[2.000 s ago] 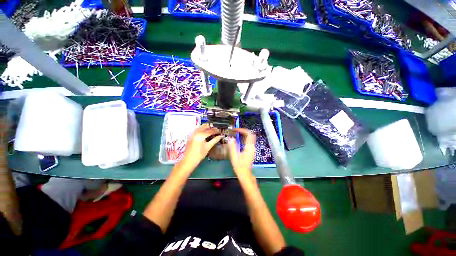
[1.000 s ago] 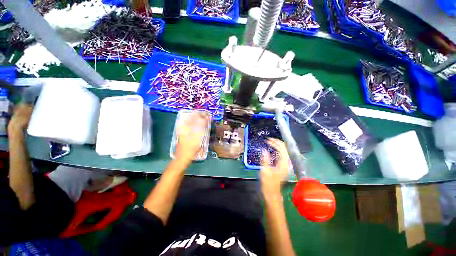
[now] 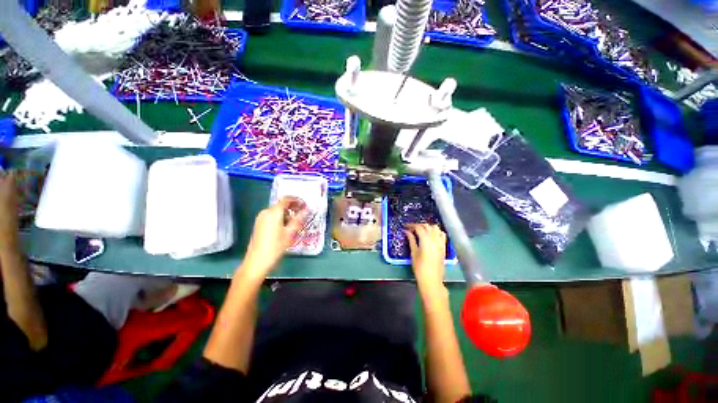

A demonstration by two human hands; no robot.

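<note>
My left hand (image 3: pixel 273 232) is at the left edge of the small clear box (image 3: pixel 309 245), its fingers over the pale and red rods (image 3: pixel 313 216); whether it holds one cannot be told. My right hand (image 3: pixel 427 245) has its fingertips among the small black parts (image 3: pixel 413 203) in the small blue tray (image 3: pixel 386 250); what they hold is hidden. Between them lies the brownish press base plate (image 3: pixel 357 234) with small pale shapes on it. The hand press (image 3: pixel 378 146) stands behind, its grey lever (image 3: pixel 457 228) slanting down to a red ball knob (image 3: pixel 496 320).
A wide blue tray (image 3: pixel 215 149) of mixed rods lies behind the clear box. Frosted boxes (image 3: pixel 183 206) stand left, a phone-like item (image 3: pixel 89 249) near them. A bag of dark parts (image 3: pixel 535 201) and a white container (image 3: pixel 632 232) lie right. Another person's arm (image 3: pixel 17 275) is far left.
My hands were together at the press fixture, then parted to the box and the small tray. Since then my left hand has shifted left and down, and my right hand's fingers have lowered into the black parts.
</note>
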